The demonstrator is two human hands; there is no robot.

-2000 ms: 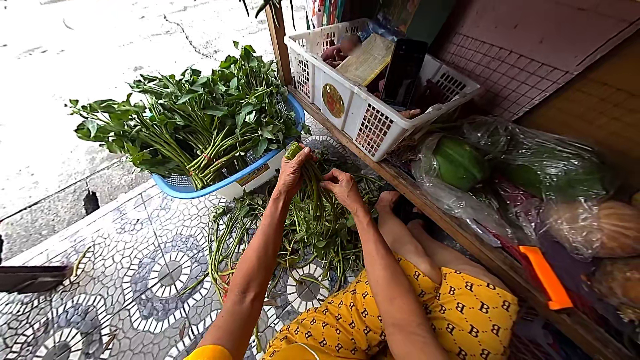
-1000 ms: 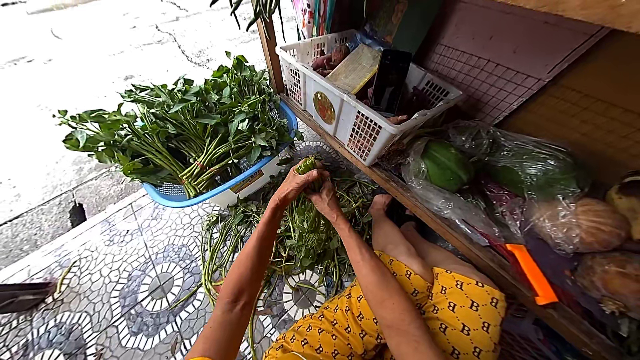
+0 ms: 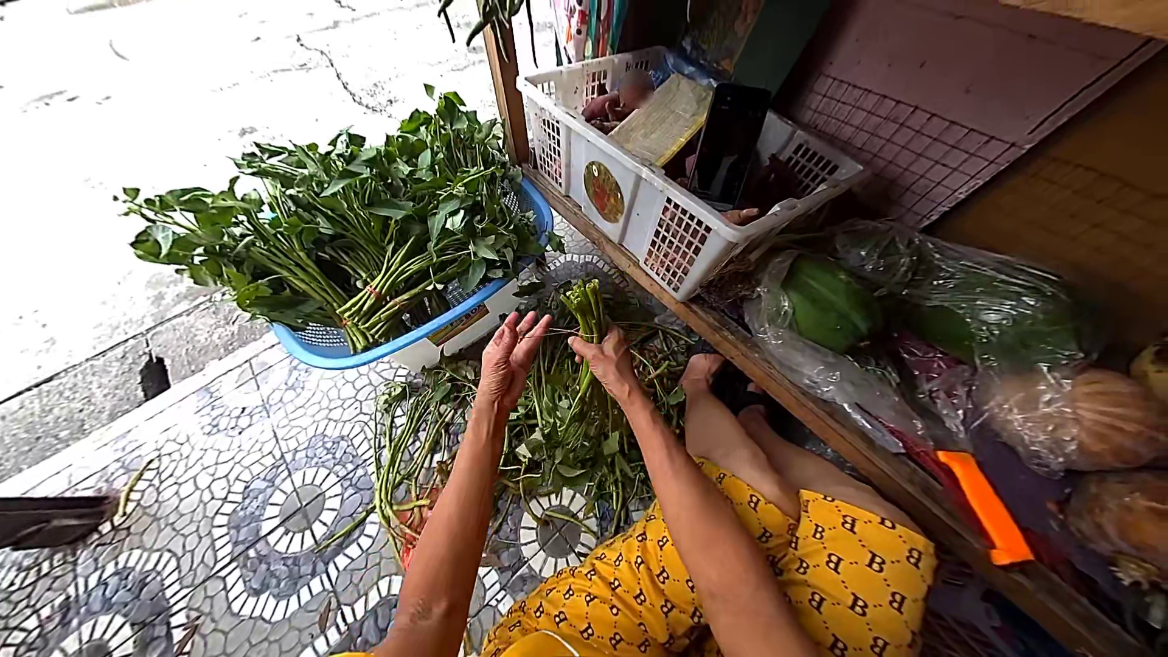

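My right hand (image 3: 607, 360) grips a bunch of leafy green stems (image 3: 584, 310), cut ends upward, its leaves hanging down over loose greens. Just left of it, my left hand (image 3: 517, 351) is raised with its fingers apart. A thin strand, perhaps a rubber band, stretches from the left fingers to the bunch. Beneath both hands, loose stems and leaves (image 3: 566, 438) lie piled on the mosaic tile floor. Up and left, tied bunches of leafy greens (image 3: 365, 219) fill a blue-rimmed basket (image 3: 401, 345).
A white plastic crate (image 3: 630, 214) holding a dark phone (image 3: 728, 141) stands on the wooden ledge (image 3: 776, 374) to the right. Plastic-wrapped green produce (image 3: 830, 301), a pumpkin (image 3: 1095, 415) and an orange handle (image 3: 985, 506) lie along it. A dark object (image 3: 55, 520) is at far left.
My left hand has come off the bunch and moved to its left, with a thin strand now stretched between. My right hand remains at the bunch.
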